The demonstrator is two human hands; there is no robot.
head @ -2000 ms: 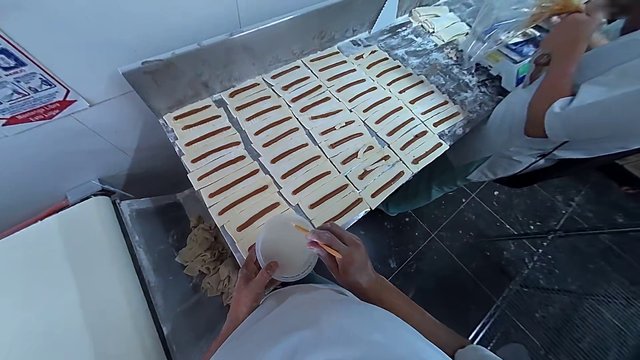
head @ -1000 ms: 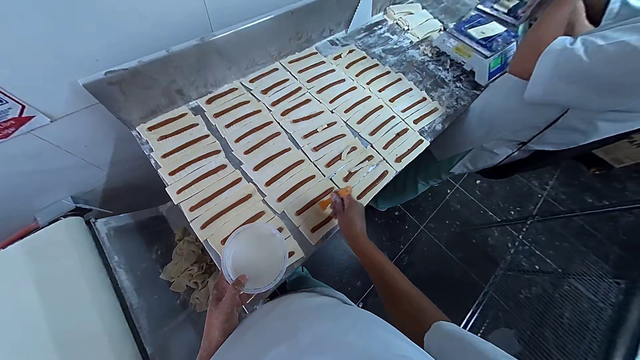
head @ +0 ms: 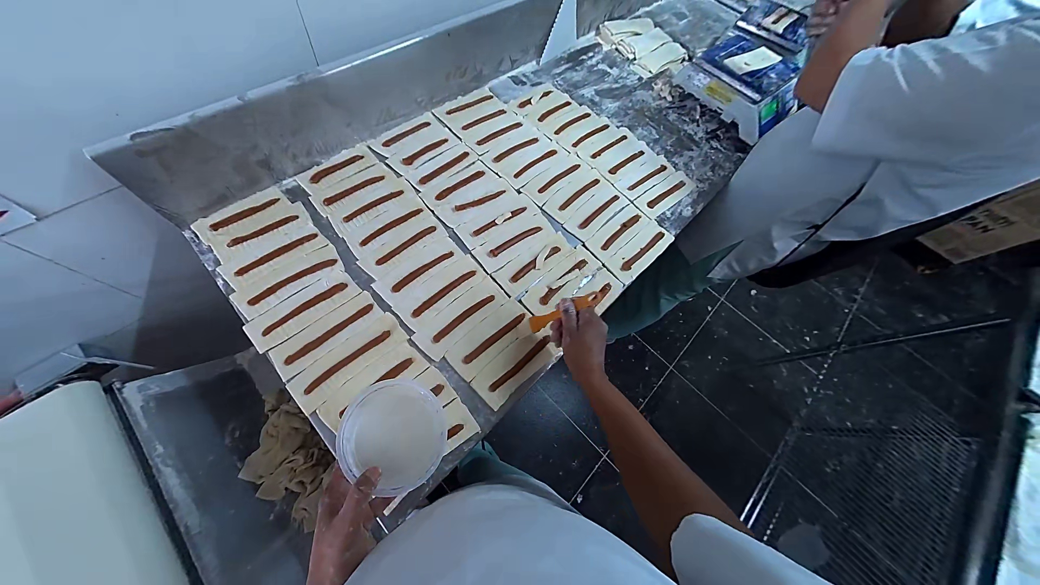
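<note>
Rows of dough rectangles (head: 406, 244), each with a strip of brown filling, cover the metal table. My left hand (head: 348, 516) grips the edge of a round, clear plastic tub (head: 392, 437) with whitish contents, over the table's near corner. In my right hand (head: 581, 337) is an orange-handled brush or similar tool (head: 548, 318), its exact head hard to make out, at the near right edge of the dough. Small dough scraps (head: 543, 258) lie on several pieces beside it.
A co-worker in white (head: 918, 154) stands at the right, beside a digital scale (head: 747, 81). Folded dough pieces (head: 642, 45) lie at the table's far end. Crumpled dough or cloth (head: 288, 455) sits lower left, near a white covered surface (head: 73, 487). A metal backsplash (head: 341, 106) borders the table.
My right hand has moved away from the tub to the right edge of the dough, with the tool still in it. The clear bag near the co-worker no longer shows.
</note>
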